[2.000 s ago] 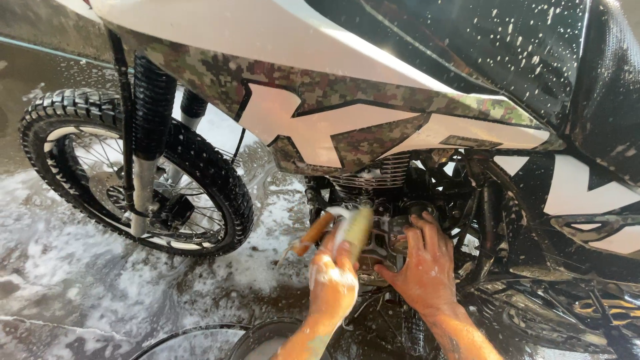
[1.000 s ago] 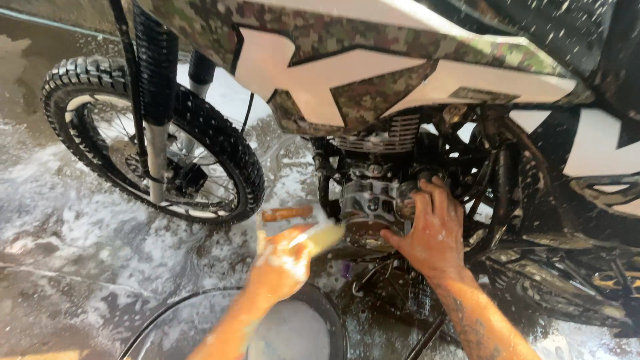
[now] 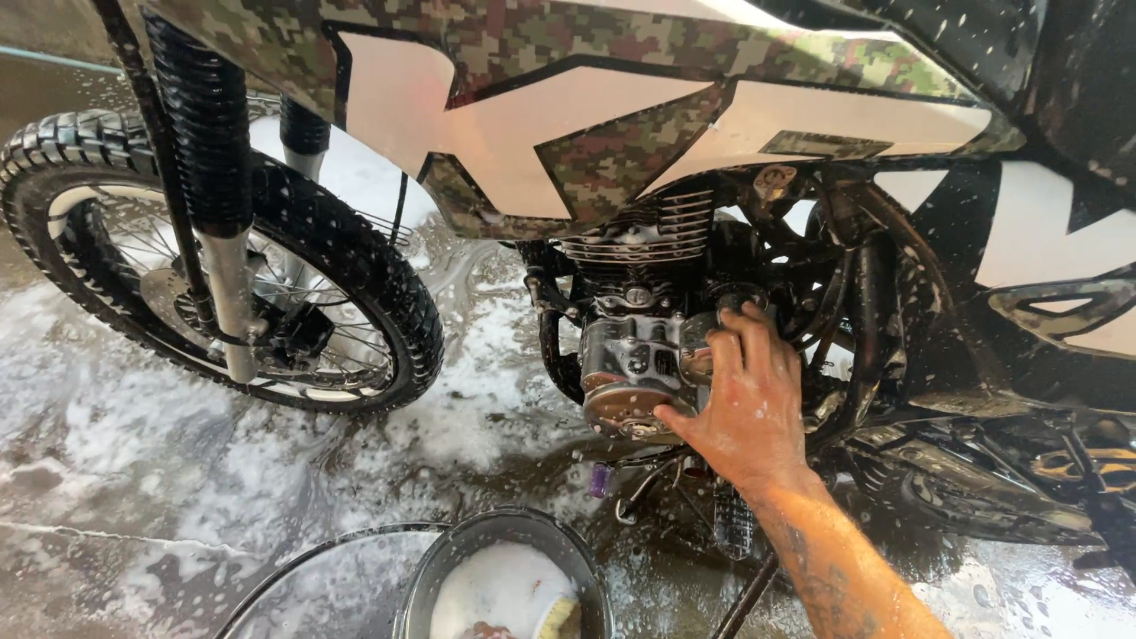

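Note:
My right hand [image 3: 750, 390] rests on the side of a wet, soapy motorcycle engine [image 3: 635, 342], fingers spread. Its fingertips touch the upper rear of the metal casing and its thumb lies by the round lower cover [image 3: 630, 408]. Low in the view, a dark bucket [image 3: 593, 568] holds white suds [image 3: 501, 577]. Pale yellow bristles of a brush [image 3: 558, 618] show inside it. Beside them a small part of my left hand [image 3: 488, 631] is visible at the bottom edge; suds and the frame edge hide its grip and most of the brush.
The front wheel [image 3: 390, 293] and fork [image 3: 226, 293] stand at the left, below the camouflage-patterned bodywork [image 3: 612, 142]. A foot peg [image 3: 734, 524] and a purple-tipped lever [image 3: 600, 480] jut out under the engine. Foam covers the wet floor [image 3: 266, 461]. A large round rim [image 3: 293, 577] lies beside the bucket.
My left hand has moved from the front of the engine down into the bucket with the brush. My right hand has stayed on the engine. The view has shifted closer.

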